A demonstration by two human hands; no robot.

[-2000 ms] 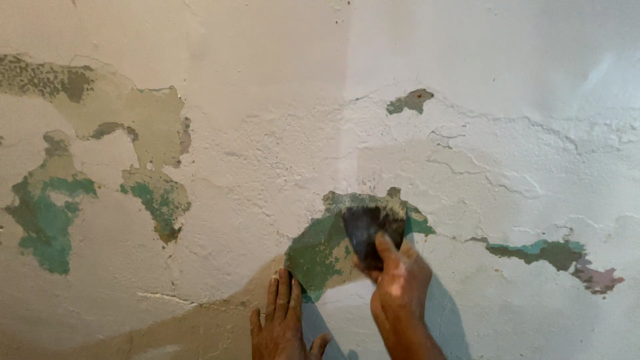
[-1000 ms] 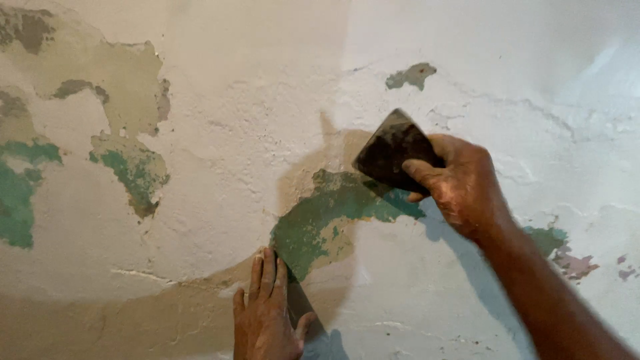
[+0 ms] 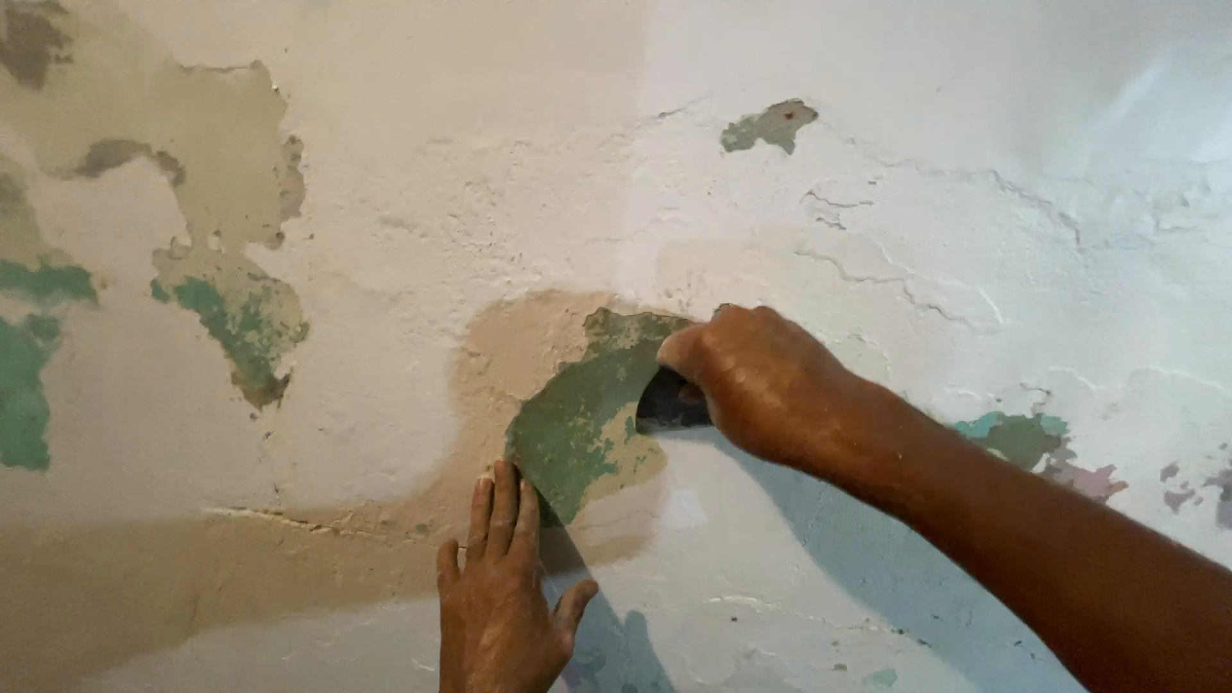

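Note:
A painted wall [image 3: 385,241] fills the head view, with a bared green and tan patch [image 3: 577,414] near its middle. My right hand [image 3: 760,385] grips a dark scraper blade [image 3: 669,404] at the right part of this patch; the blade points down and to the left, and the fingers hide much of the tool. Just below the patch's lower left edge, my left hand [image 3: 505,577] rests on the wall with its fingers pointing up and its thumb out to the right, holding nothing.
Further bared patches lie at the left [image 3: 231,318], at the upper right [image 3: 770,125] and behind the right forearm [image 3: 1020,438]. Cracked, lifted paint [image 3: 895,279] runs across the right side. A raised crack [image 3: 289,520] lies left of my left hand.
My right hand has brought the scraper down from above the patch to its right part, and the blade has turned to point downward. The left hand stays at the patch's lower left edge.

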